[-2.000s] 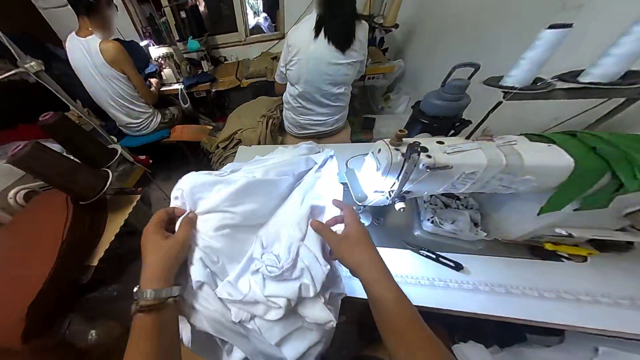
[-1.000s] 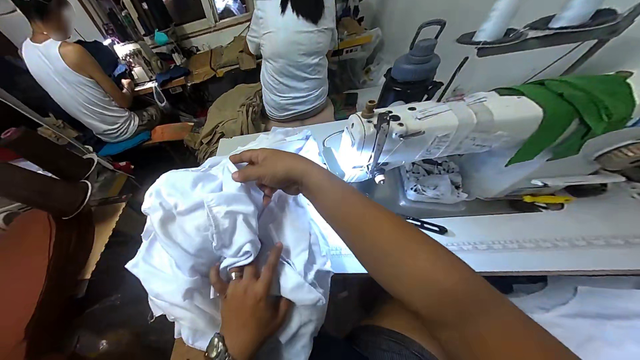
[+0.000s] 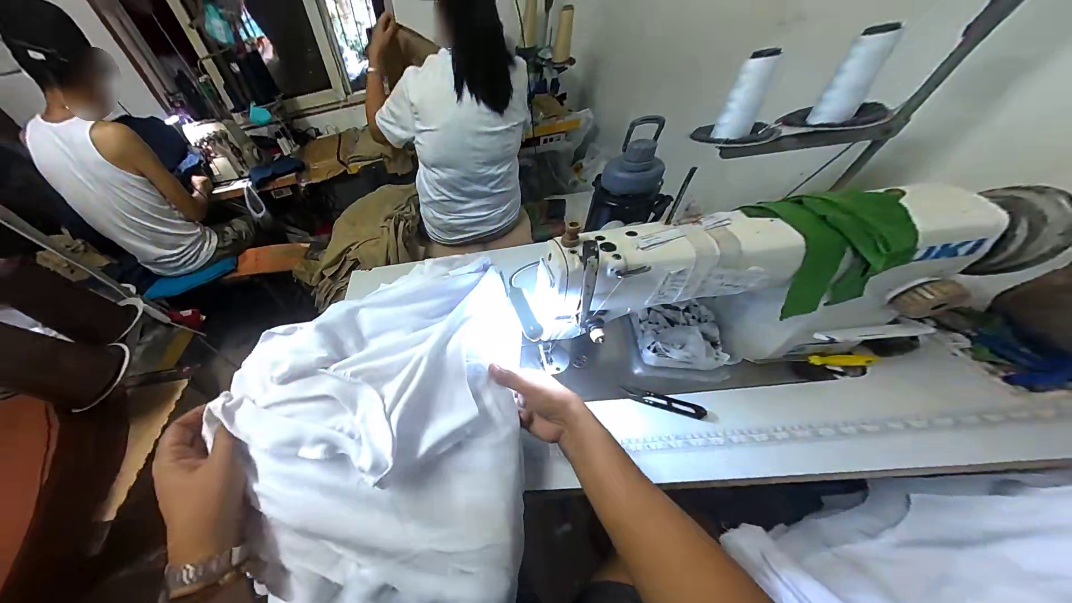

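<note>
White fabric (image 3: 402,494) lies in loose folds over the left end of the sewing table and hangs down in front. My left hand (image 3: 201,469) grips its left edge between thumb and fingers. At the cloth's right edge, my right hand (image 3: 540,402) pinches the fabric, thumb on top and the other fingers partly hidden. Just beyond that hand stands an industrial sewing machine (image 3: 695,268), its lamp shining on the cloth and needle area. Black thread snips (image 3: 666,403) lie on the table to the right of my right hand.
A measuring tape (image 3: 754,434) runs along the table (image 3: 837,452). Scraps fill a plastic container (image 3: 682,335) behind the snips. Green cloth (image 3: 854,243) drapes the machine. More white fabric (image 3: 946,536) lies at lower right. Two people (image 3: 126,184) (image 3: 469,142) sit beyond the table; thread cones (image 3: 748,92) stand above.
My hands have parted from the middle of the cloth to its left and right edges. The fabric now hangs flatter. The person in the white T-shirt has raised an arm with brown material.
</note>
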